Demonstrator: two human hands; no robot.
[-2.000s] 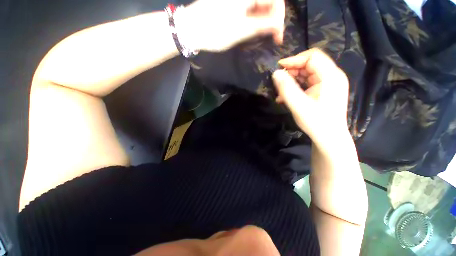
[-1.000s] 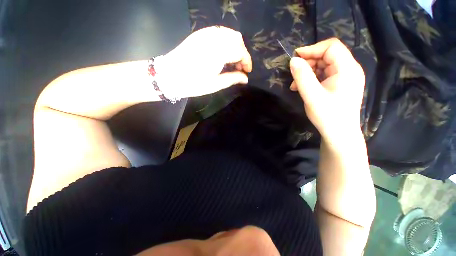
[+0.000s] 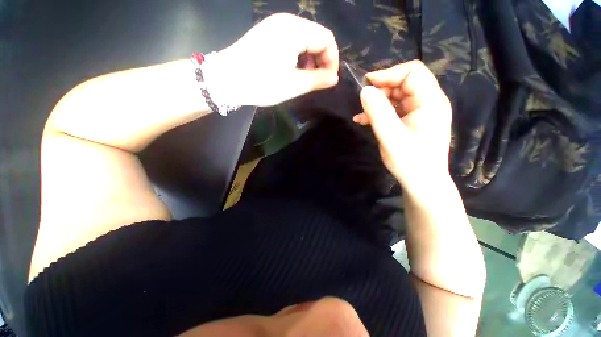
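Observation:
My right hand (image 3: 412,122) pinches a thin bright needle (image 3: 354,74) between thumb and forefinger, its free end pointing up and left. My left hand (image 3: 283,62), with a bead bracelet at the wrist, has thumb and forefinger tips drawn together just left of that free end. No thread can be made out between its fingertips. A dark garment with a gold-brown leaf print (image 3: 547,155) lies in folds beneath and beyond the hands and down towards my lap.
A black surface (image 3: 85,39) fills the left side. A yellowish strip (image 3: 236,186) shows at its edge, near my lap. A small round fan (image 3: 548,311) stands at the lower right above the green floor (image 3: 497,280). White pieces show at the upper right.
Since a second ago, my right hand has moved left with the needle, and my left hand slightly up and right. The needle's end and the left fingertips are now close together. The garment's folds have shifted.

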